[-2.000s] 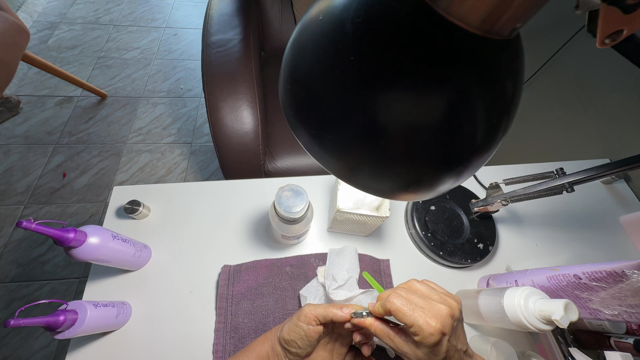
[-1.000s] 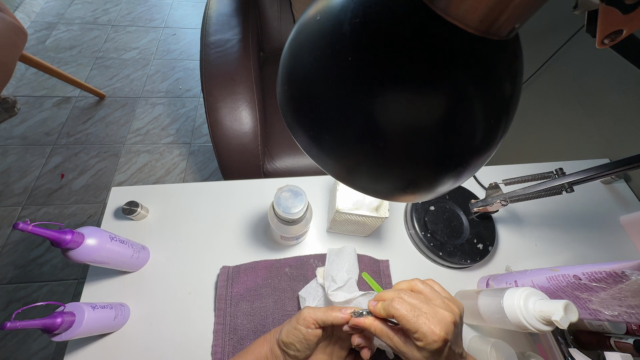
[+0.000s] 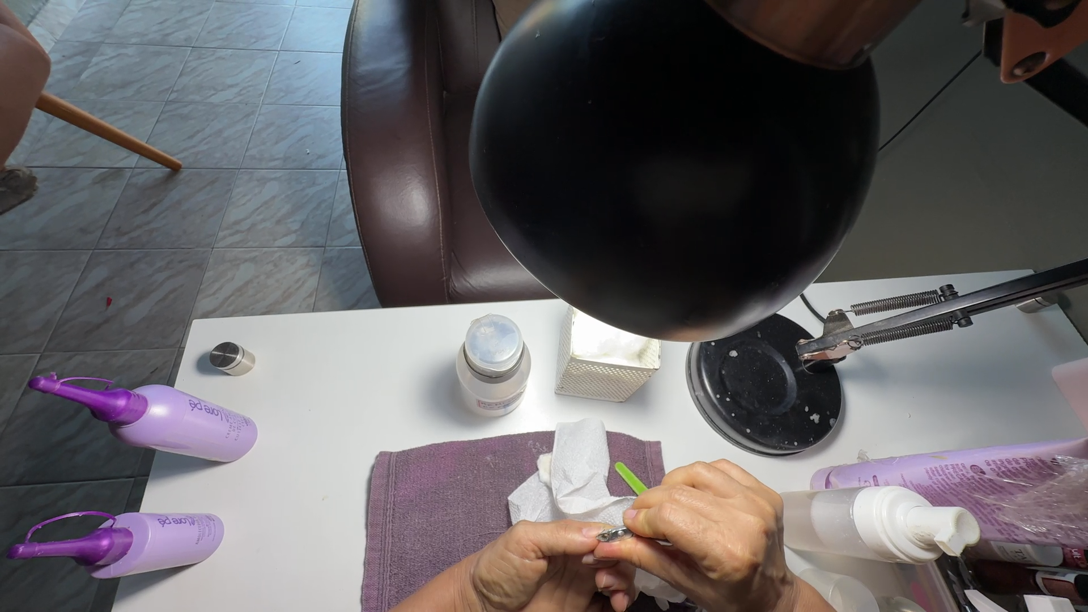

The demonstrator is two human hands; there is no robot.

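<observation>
My left hand (image 3: 531, 561) is over the purple towel (image 3: 433, 510), its thumb and fingers on one end of a small metal tool (image 3: 614, 535) whose kind I cannot tell. My right hand (image 3: 710, 531) pinches the same tool from the other side, so the fingertips of both hands nearly meet. A green stick (image 3: 630, 478) pokes out just behind my right fingers; whether they hold it is hidden. Crumpled white tissue (image 3: 578, 472) lies on the towel behind both hands.
A black lamp shade (image 3: 671, 170) hangs above the white table (image 3: 314, 382), its round base (image 3: 765, 387) at the back right. Behind the towel stand a clear bottle (image 3: 493, 370) and a mesh box (image 3: 608, 370). Purple bottles (image 3: 191, 421) are left; a pump bottle (image 3: 875, 523) is right.
</observation>
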